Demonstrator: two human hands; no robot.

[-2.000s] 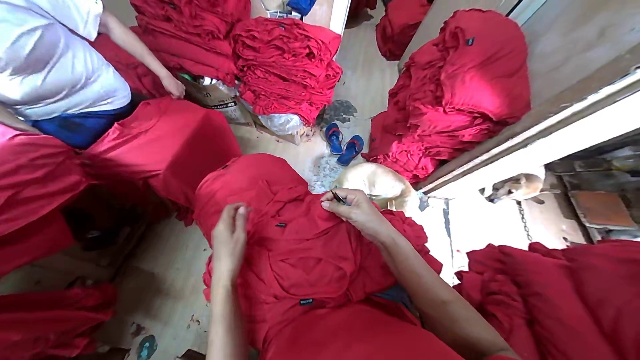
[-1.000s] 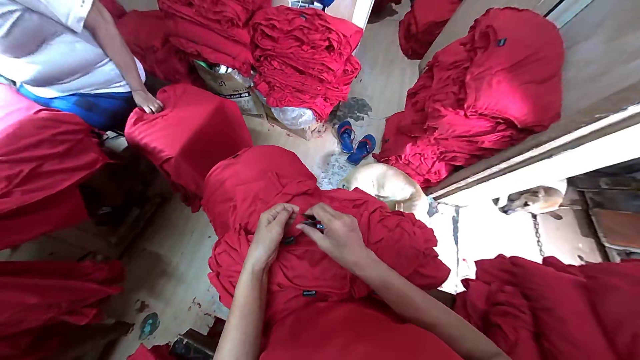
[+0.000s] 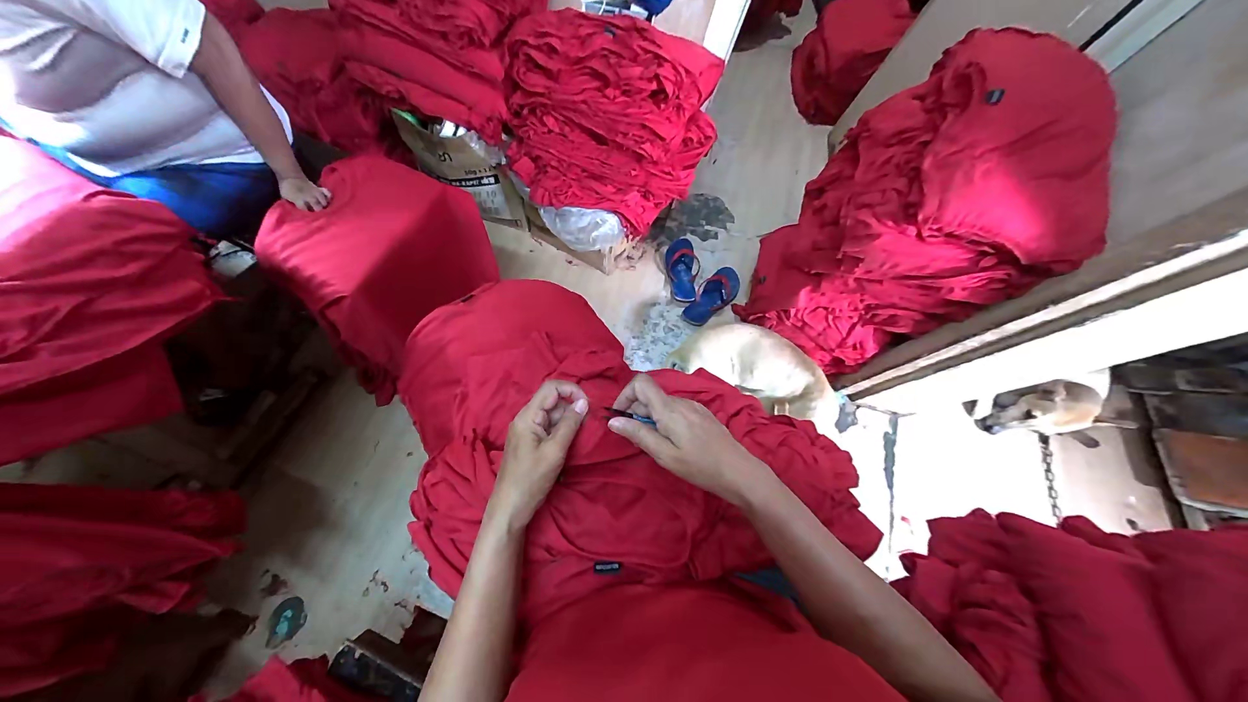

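Observation:
Red fabric garments (image 3: 624,497) lie heaped over my lap, with a small dark label (image 3: 606,566) near the front. My left hand (image 3: 546,434) is above the heap, thumb and fingertips pinched together; whether a thread or bit of cloth is between them is too small to tell. Close to its right, my right hand (image 3: 673,429) grips a small dark and blue tool (image 3: 632,416), perhaps thread snips, its thin tip pointing at the left fingertips. The two hands do not touch.
Stacks of red cloth (image 3: 604,117) stand ahead, beside a cardboard box (image 3: 468,175). Blue flip-flops (image 3: 712,294) and a pale dog (image 3: 756,361) are on the floor. Another dog (image 3: 1048,405) is by the doorway. A person's hand (image 3: 304,193) rests on red cloth at left.
My hands, well apart two seconds ago, have come close together over the red cloth. Since one second ago they have parted slightly. The other person's hand has come to rest on the cloth.

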